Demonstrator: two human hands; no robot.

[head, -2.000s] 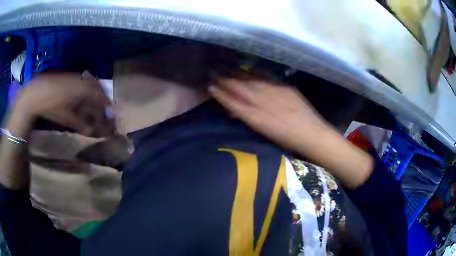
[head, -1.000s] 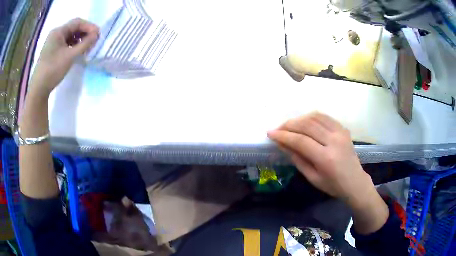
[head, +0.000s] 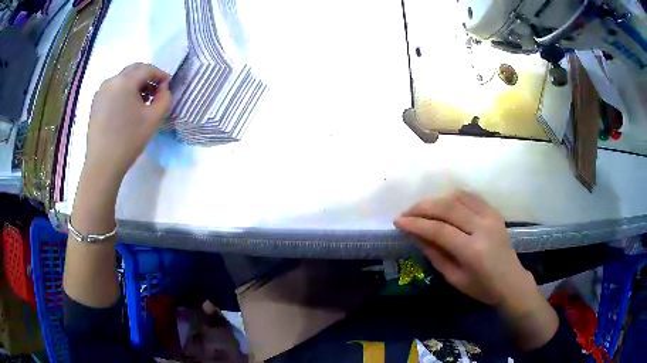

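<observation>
A stack of cut strips with striped white and grey-brown edges lies on the left of the white table. My left hand is at its left edge, thumb and forefinger tips together; whether they grip a strip is hidden. My right hand rests loosely curved over the table's front edge, with nothing seen in it. A brown fabric panel hangs below the table edge towards my lap.
The machine head stands at upper right over the yellowish needle plate. Strip piles with white and brown faces lie right of it, near red and green handles. Blue baskets sit below at left and right.
The view has swung from the lap up to the table. My left hand has left the brown cloth and is at the stack; my right hand has come up to the table edge.
</observation>
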